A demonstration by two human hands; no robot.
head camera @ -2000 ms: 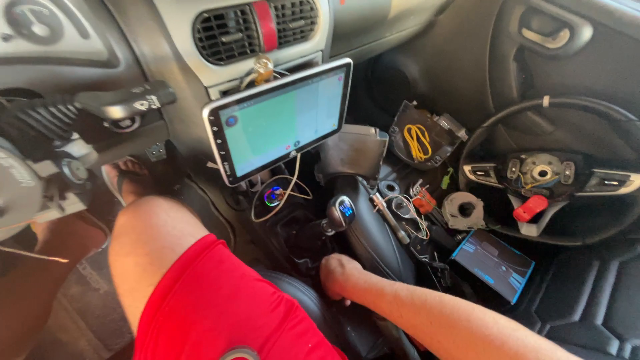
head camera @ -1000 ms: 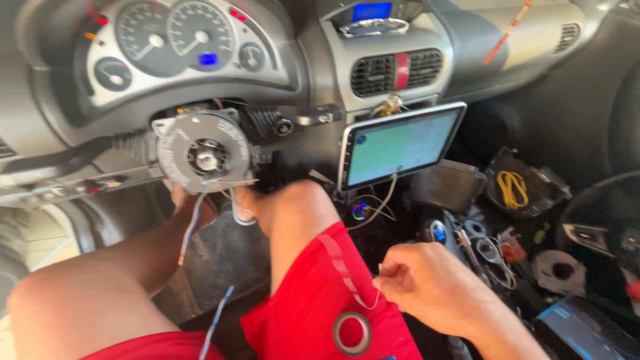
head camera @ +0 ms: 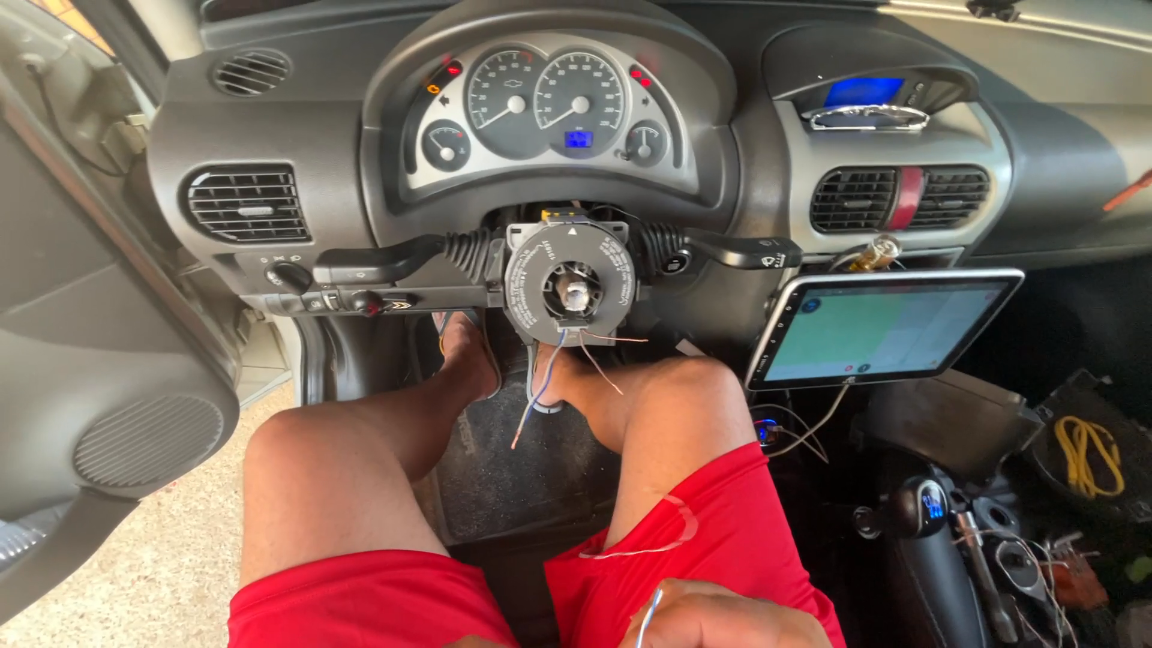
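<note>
At the bottom edge, my right hand (head camera: 724, 616) has its fingers closed around a blue-and-white wire (head camera: 647, 619). Only a sliver of my left hand (head camera: 477, 642) shows at that edge; its fingers are hidden. Ahead, the steering column has no wheel on it and bears a round black clock-spring unit (head camera: 531, 279) around a metal shaft end (head camera: 576, 295). From the unit's lower side hang a blue-and-white wire (head camera: 544, 385) with a bare copper end and two thin brownish wires (head camera: 601, 364). A thin pale strand (head camera: 688, 522) loops over the red shorts.
Stalks stand left (head camera: 378, 263) and right (head camera: 742, 252) of the column. A lit tablet-like screen (head camera: 882, 328) is mounted right of it. Farther right are the gear knob (head camera: 925, 508), a yellow cable (head camera: 1084, 454) and a metal tool (head camera: 985, 576). The open door (head camera: 108, 378) is at left.
The view has swung left from the passenger side to the steering column. My right hand has moved from beside the gear lever to over my lap. The tape roll seen on the shorts is out of sight.
</note>
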